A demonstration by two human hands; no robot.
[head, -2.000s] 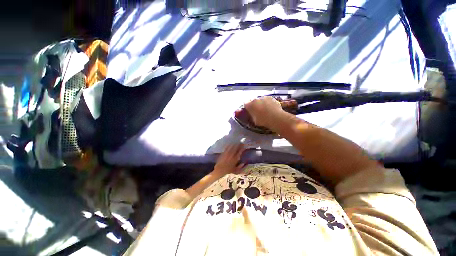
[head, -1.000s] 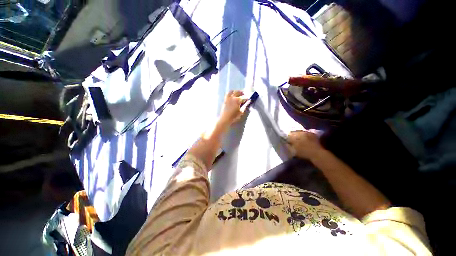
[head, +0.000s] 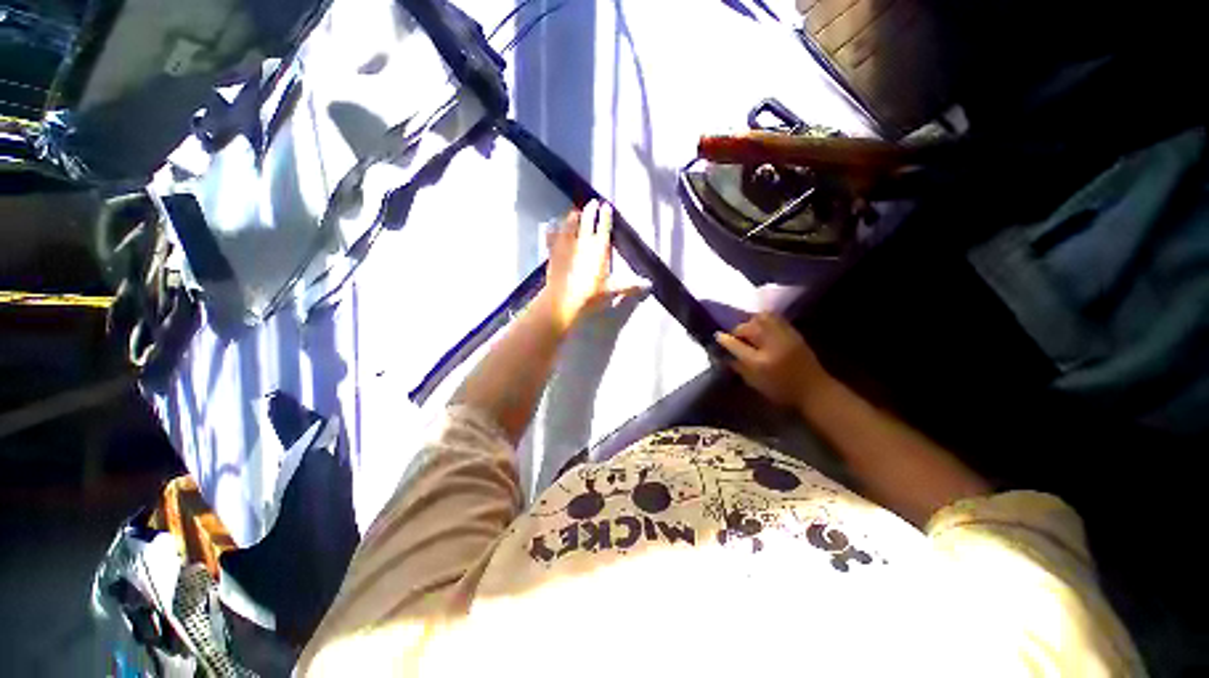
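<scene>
A long dark band [head: 674, 294] runs slantwise over the white panel [head: 458, 272], from the pile towards me. My left hand [head: 581, 269] lies flat at the band's left side, fingers stretched and thumb spread. My right hand [head: 773, 360] pinches the band's near end between thumb and fingers. A narrow dark strip [head: 477, 334] lies left of my left hand and passes partly behind it. The iron [head: 769, 199], with a red-brown handle, stands beyond my right hand, untouched.
Overlapping pale pieces with dark edges [head: 312, 172] lie at the far left. Black and white pieces [head: 298, 484] hang at the table's left corner, above a perforated basket [head: 199, 616]. A brick-like block [head: 882, 60] is at the far right. Dark cloth [head: 1114, 278] lies right.
The view has turned; the iron is out of my right hand and parked. The long dark band now lies stretched out between the pile and my right hand. My left hand has flattened beside it.
</scene>
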